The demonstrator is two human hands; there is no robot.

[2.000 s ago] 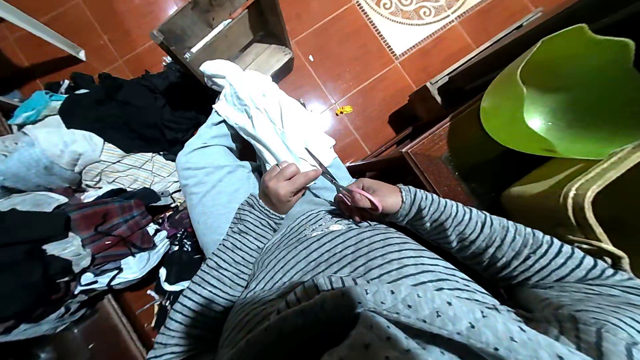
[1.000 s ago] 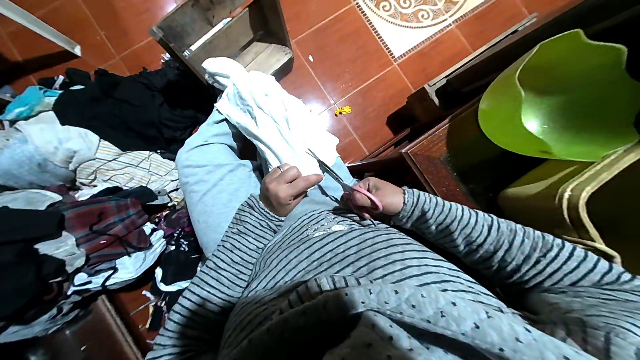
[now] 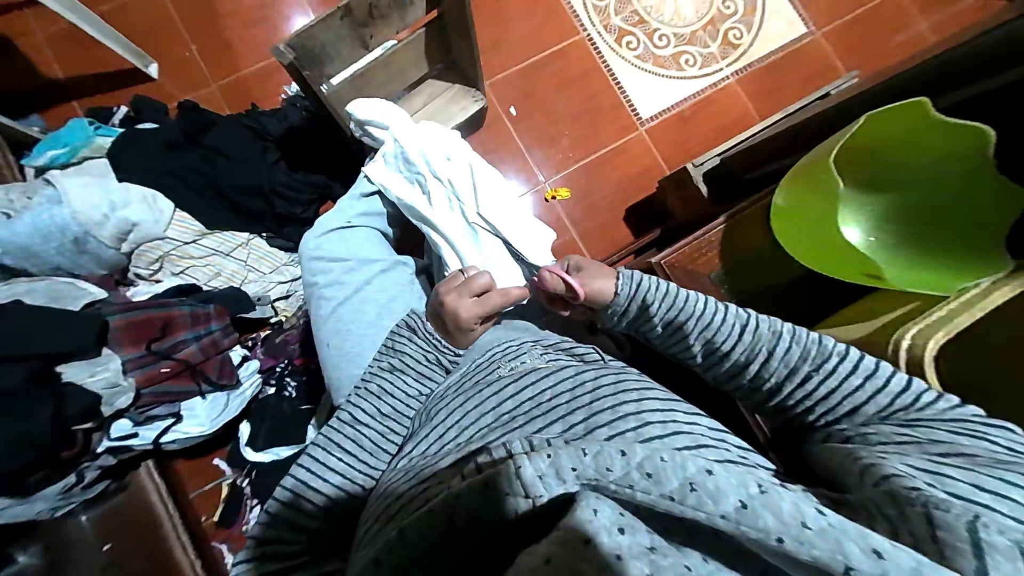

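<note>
White cloth [image 3: 448, 188] lies over my lap and hangs past my knees. My left hand [image 3: 468, 306] grips its near edge, with the index finger stretched toward the scissors. In my right hand [image 3: 578, 286] are scissors with pink handles [image 3: 566, 282]; their metal blades [image 3: 516, 254] point up and left over the cloth. How far the blades are parted is hard to tell. Both hands are close together in front of my striped top.
A heap of mixed clothes [image 3: 192, 232] covers the floor at left. Beyond my knees stands a wooden crate [image 3: 384, 68]. A small yellow object [image 3: 558, 194] lies on the tiles. At right, a green plastic container [image 3: 888, 200] sits near an olive bin [image 3: 920, 328].
The scissors in my right hand have tilted: two seconds ago the blades stood out above the cloth's edge, and now they lie over the cloth. My left hand has stayed at the cloth.
</note>
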